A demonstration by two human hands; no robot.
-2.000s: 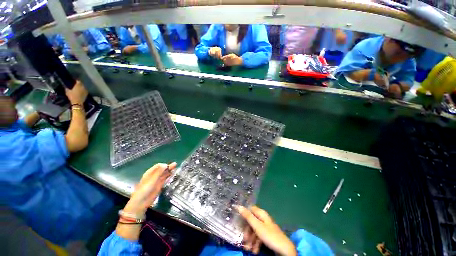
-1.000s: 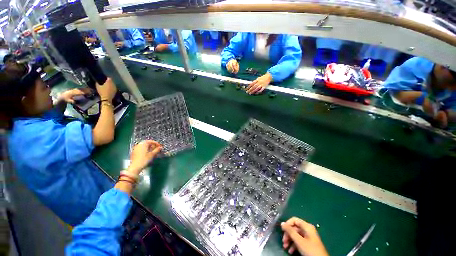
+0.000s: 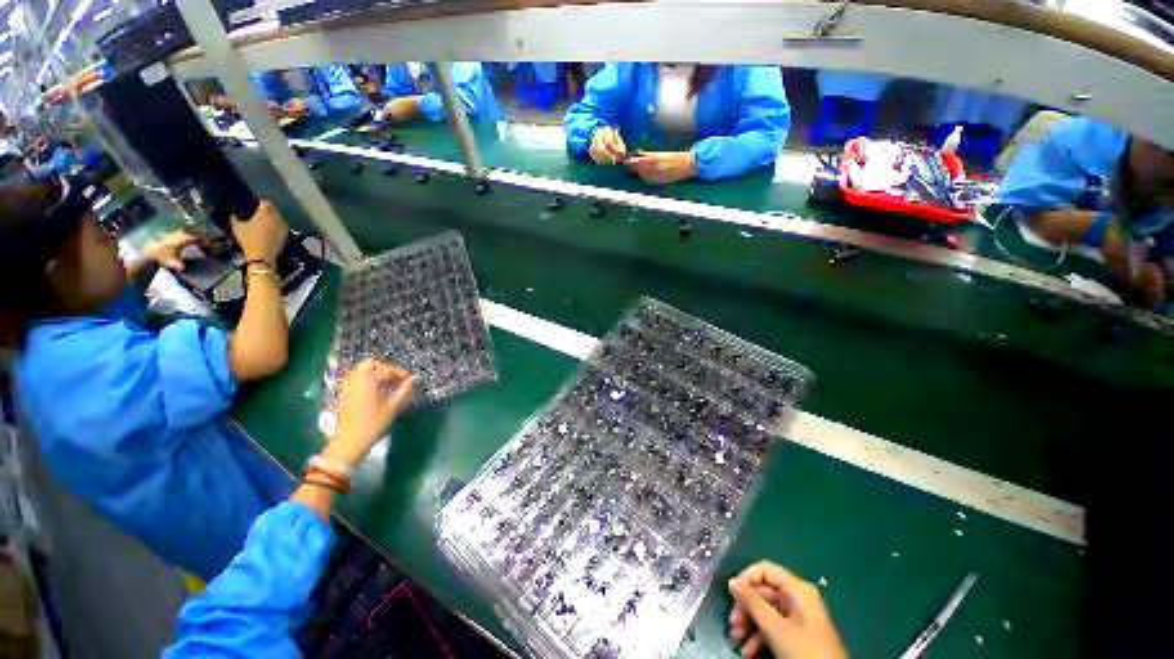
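A stack of clear blister trays [image 3: 631,476] filled with small dark parts lies on the green bench in front of me. A second clear tray [image 3: 419,315] with dark parts lies to its left. My left hand [image 3: 371,402] is over the near edge of the second tray, fingertips pinched together; whether a part is between them cannot be told. My right hand [image 3: 782,610] rests by the right edge of the near stack, fingers curled, with nothing visible in it. Tweezers [image 3: 941,615] lie on the bench to the right of my right hand.
Small white scraps [image 3: 975,603] lie around the tweezers. A pale stripe [image 3: 927,474] crosses the bench behind the near trays. A dark stack stands at the right edge. A person in blue [image 3: 142,399] sits close on the left. Others work across the line near a red basket [image 3: 905,180].
Since the first frame, my right hand has let go of the near stack and my left hand has moved to the second tray. Across the line, a person's hands have come together.
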